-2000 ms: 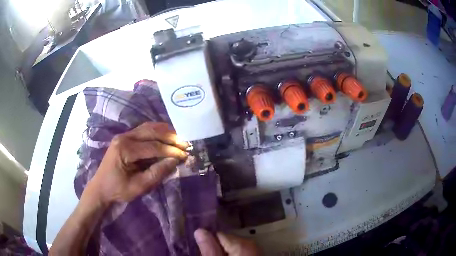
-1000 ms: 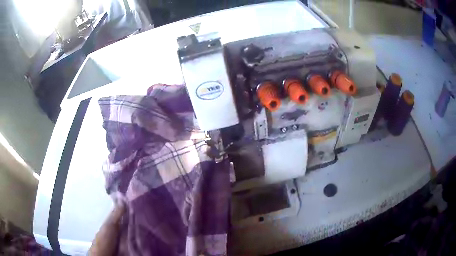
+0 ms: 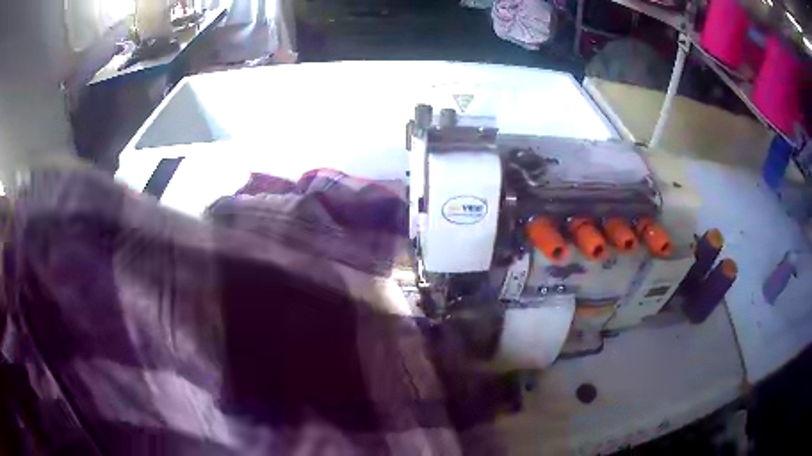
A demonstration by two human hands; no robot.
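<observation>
A large purple, white and dark plaid fabric panel [image 3: 294, 329] is spread and blurred across the left and lower front. Its right part reaches the presser foot area [image 3: 432, 289] under the white head of the overlock machine [image 3: 458, 209]. More of the plaid cloth [image 3: 347, 200] lies bunched behind, left of the head. Neither of my hands can be made out; the raised cloth may cover them. The machine's white front cover [image 3: 536, 331] is right of the foot.
Four orange tension knobs [image 3: 586, 239] line the machine front. Dark purple thread cones [image 3: 710, 292] stand right of the machine. Pink cones [image 3: 726, 31] are on the rack at upper right. The white table [image 3: 650, 365] extends to the right.
The view has tilted up and turned, so the machine appears further right. The plaid panel now rises blurred across the left front. My left hand, seen at the cloth's left edge earlier, no longer shows.
</observation>
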